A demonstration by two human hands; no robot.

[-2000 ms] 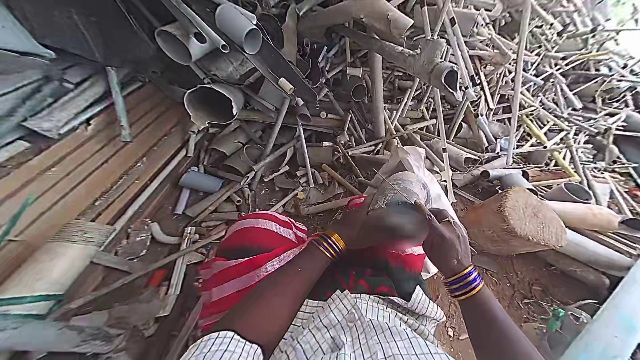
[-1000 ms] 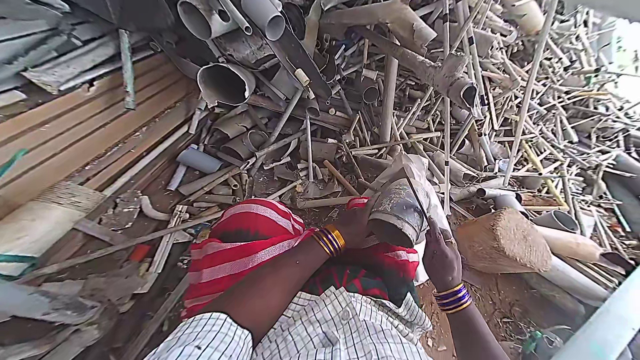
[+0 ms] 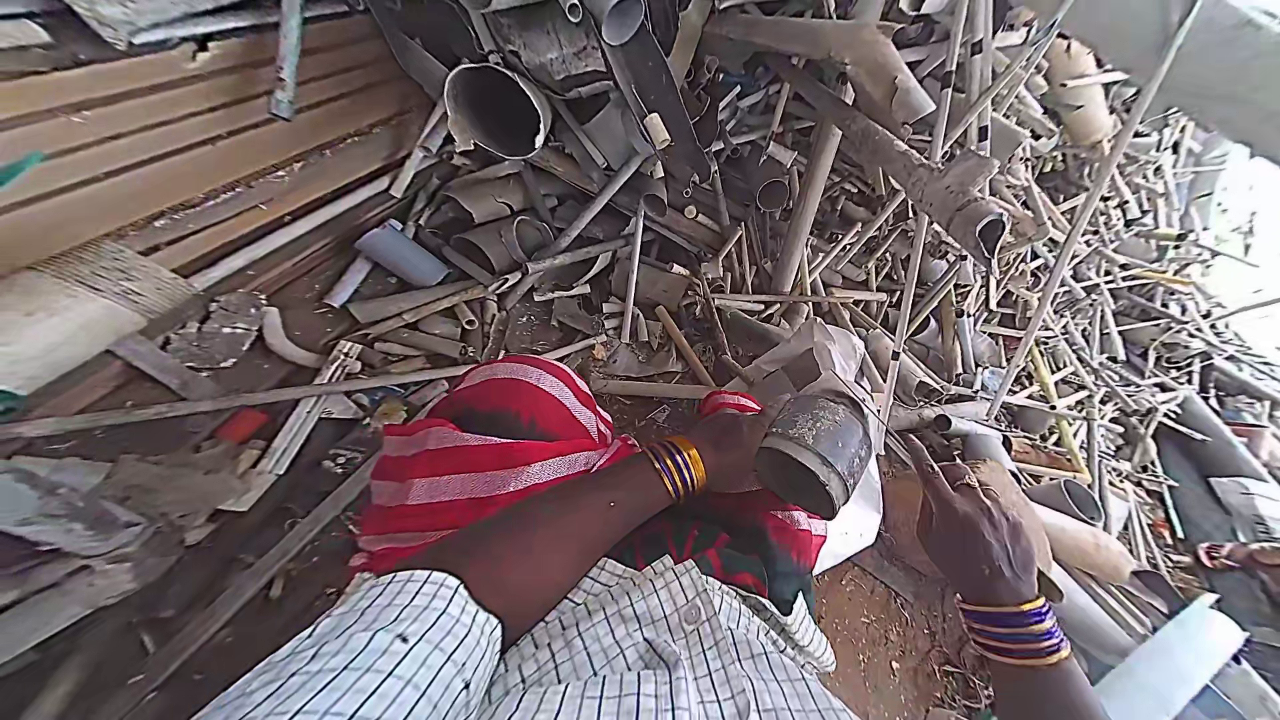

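Note:
A short grey plastic pipe piece (image 3: 818, 445) with whitish scuffs is held over my lap, its open end tilted down toward me. My left hand (image 3: 735, 440) grips it from the left side; its fingers are partly hidden behind the pipe. A whitish torn sheet (image 3: 855, 520) lies behind and under the pipe. To the right, my right hand (image 3: 970, 515) is apart from the pipe, index finger extended toward it. A thin dark rod or wire runs near that fingertip, and I cannot tell whether the hand holds it. A cut wood block (image 3: 1000, 500) is partly behind my right hand.
A large heap of scrap plastic pipes (image 3: 800, 210) rises ahead and to the right. Stacked brown planks (image 3: 200, 130) lie at the left, near a grey pipe offcut (image 3: 402, 253). Long thin poles lean on the right. Part of a person's foot (image 3: 1240, 555) shows at the right edge.
My right hand has moved away from the pipe piece, to the right and down. My left hand still holds the pipe piece.

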